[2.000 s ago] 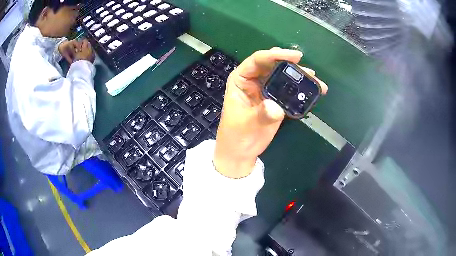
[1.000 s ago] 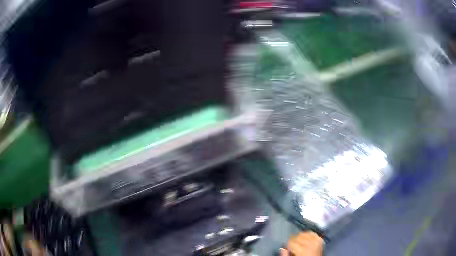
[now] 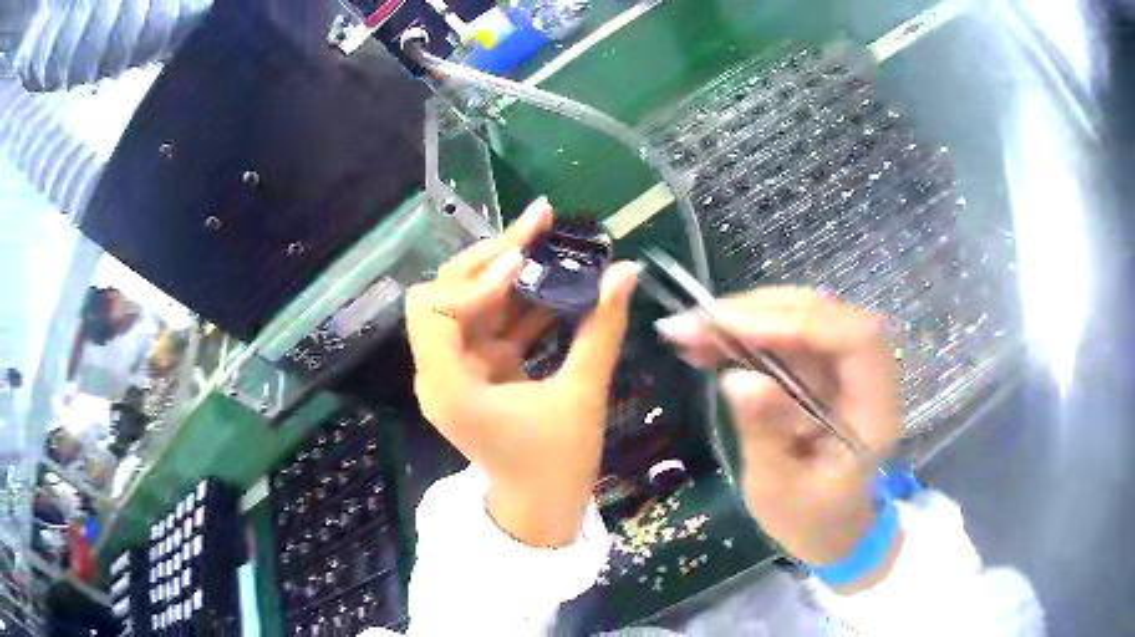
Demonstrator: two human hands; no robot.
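My left hand (image 3: 517, 361) holds a black housing (image 3: 563, 271) between thumb and fingers, raised in front of the machine. Its open inside shows a pale rectangle and small bright spots. My right hand (image 3: 797, 411), with a blue wristband, holds silver tweezers (image 3: 778, 371). The tweezer tips point up and left toward the housing and look apart from it; they are slightly blurred. Small gold-silver metal parts (image 3: 660, 535) lie loose below and between my hands. The press base (image 3: 635, 429) is partly hidden behind my left hand.
A clear tray (image 3: 828, 174) of many tiny dark parts lies right, with an air tube (image 3: 585, 118) curving beside it. The machine's black panel (image 3: 274, 162) and clear guard (image 3: 330, 326) stand left. A black housing tray (image 3: 336, 523) is lower left. People (image 3: 112, 324) show far left.
The view has swung from the left trays to the machine and the right tray. The left hand still holds the housing, now in front of the machine. The right hand with tweezers has come into view.
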